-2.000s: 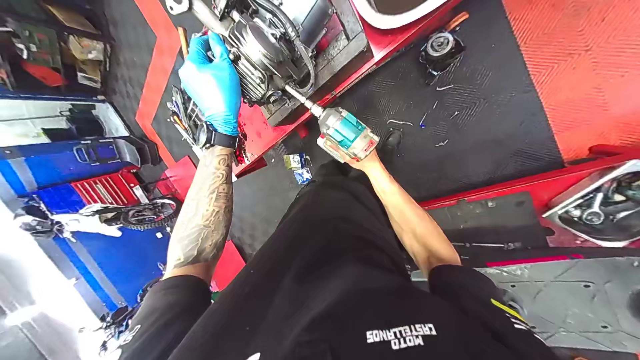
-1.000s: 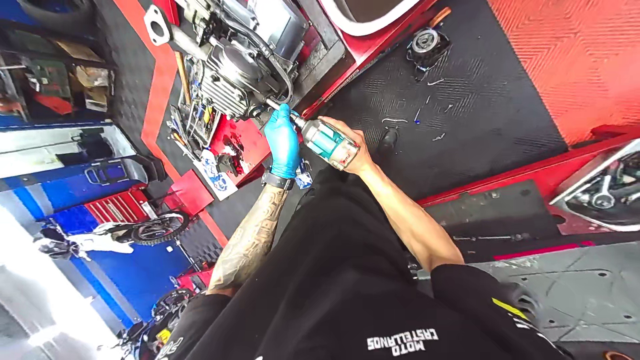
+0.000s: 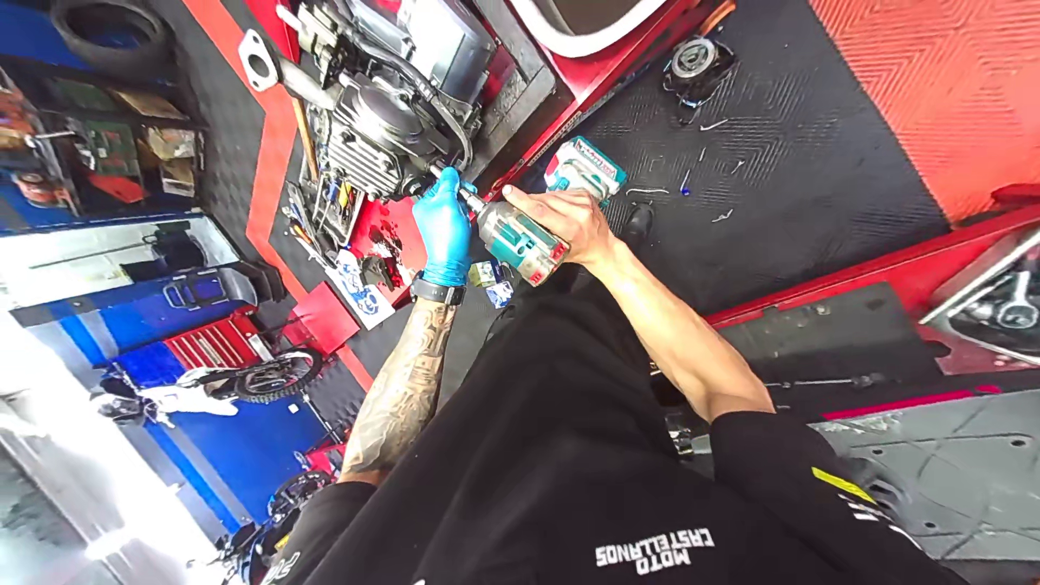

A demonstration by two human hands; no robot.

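Observation:
My right hand (image 3: pixel 573 223), bare, grips the handle of a teal cordless impact driver (image 3: pixel 520 244), whose battery end shows past my fingers. A socket extension runs from its nose toward the finned cylinder of a small motorcycle engine (image 3: pixel 374 134). My left hand (image 3: pixel 444 223), in a blue glove, has its fingers at the front of that extension, close beside the cylinder head. Whether the fingers close fully around the shaft cannot be told. The fastener end is hidden by the glove and engine.
Hand tools lie in a tray (image 3: pixel 337 213) beside the engine, near a red bench surface (image 3: pixel 390 244) with dark stains. A round metal part (image 3: pixel 693 58) and several small pieces lie on the black mat (image 3: pixel 780 162). A red toolbox (image 3: pixel 215 341) and a motocross bike (image 3: pixel 276 375) stand farther off.
My gloved left hand has come off the engine's far side, where it was two seconds ago, down to the driver's extension. The right hand still holds the driver.

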